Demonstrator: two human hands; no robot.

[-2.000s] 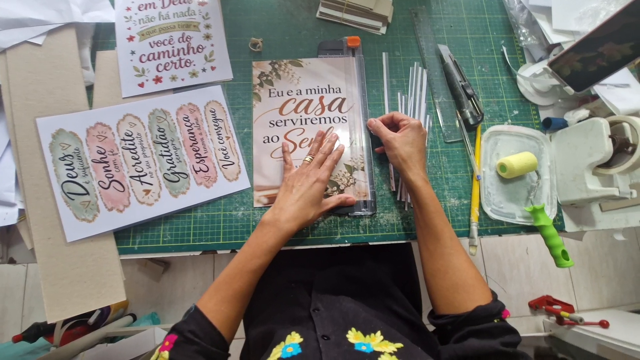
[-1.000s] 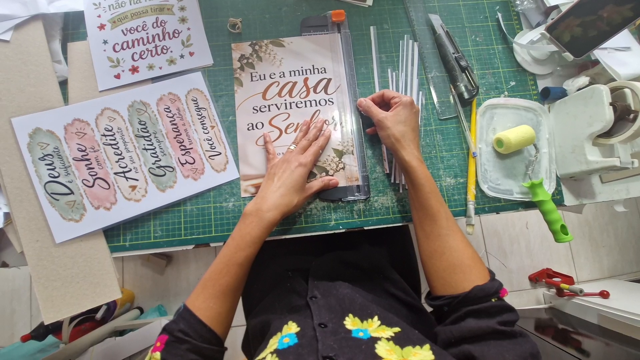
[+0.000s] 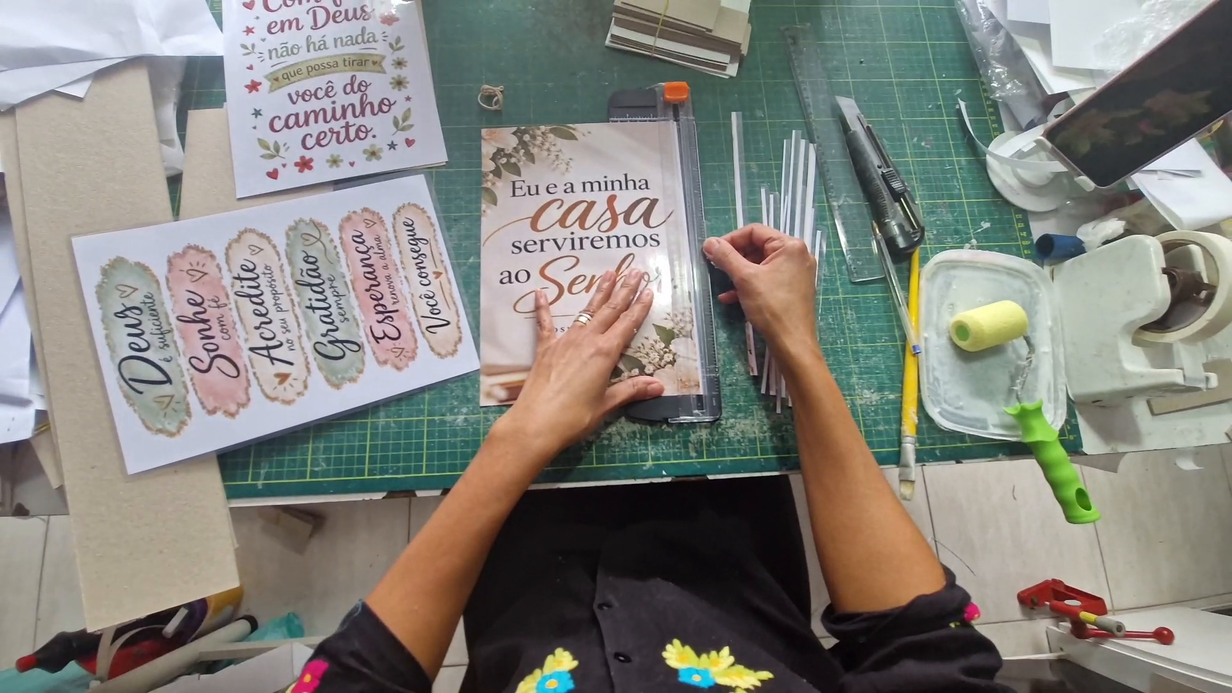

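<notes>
A printed sheet with lettering and flowers [image 3: 577, 221] lies on a small paper trimmer [image 3: 685, 260] with an orange slider [image 3: 676, 91] at its top end. My left hand [image 3: 587, 356] rests flat on the lower part of the sheet, fingers spread, a ring on one finger. My right hand [image 3: 765, 279] is just right of the trimmer rail, thumb and fingertips drawn together; whether something thin is between them cannot be told. Thin white paper strips [image 3: 794, 192] lie beside and partly under this hand. A single longer strip [image 3: 738, 173] stands apart from the bunch.
On the green cutting mat [image 3: 366, 448] are a clear ruler [image 3: 828, 144], a utility knife [image 3: 881, 183] and a yellow-handled brush [image 3: 910, 385]. A foam roller [image 3: 988, 325] sits in a plastic tray [image 3: 962, 404] near a tape dispenser [image 3: 1107, 308]. Printed sheets [image 3: 443, 308] and greyboard [image 3: 164, 520] lie left.
</notes>
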